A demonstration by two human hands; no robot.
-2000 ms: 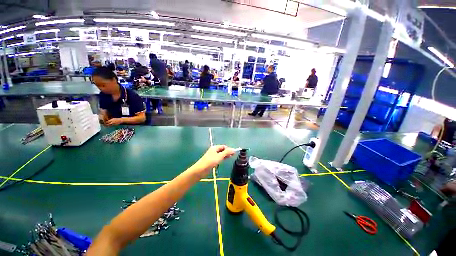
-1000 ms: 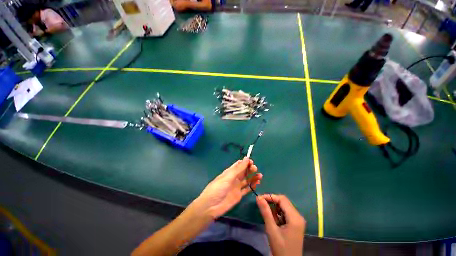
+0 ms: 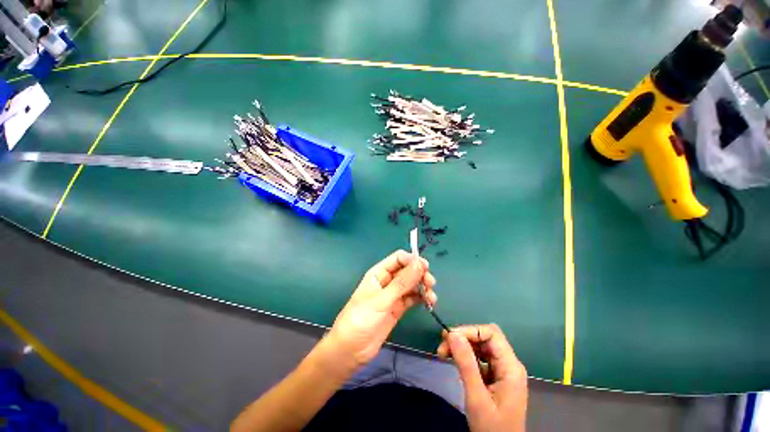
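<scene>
A thin wire lead assembly [image 3: 414,240] with a whitish middle and dark ends is held between my hands near the mat's front edge. My left hand [image 3: 384,299] grips its pale part between thumb and fingers, the upper end sticking up past the fingertips. My right hand [image 3: 485,367] pinches the dark lower end with thumb and forefinger. Tiny black heat-shrink pieces [image 3: 434,231] lie scattered on the mat just beyond my left hand. A pile of leads [image 3: 422,131] lies behind them. A blue parts bin [image 3: 336,192] to the left is crammed with leads sticking out.
A yellow and black heat gun [image 3: 667,160] stands at the right, its cord beside it, with a crumpled clear plastic bag [image 3: 743,143] behind. A steel ruler [image 3: 118,162] lies at the left, near a white paper [image 3: 25,114]. A black cord [image 3: 152,80] lies at the back left.
The view has tilted down and closer to the mat since a second ago. Earlier, one hand was raised at the heat gun's nozzle; now both hands hold the lead near the front edge.
</scene>
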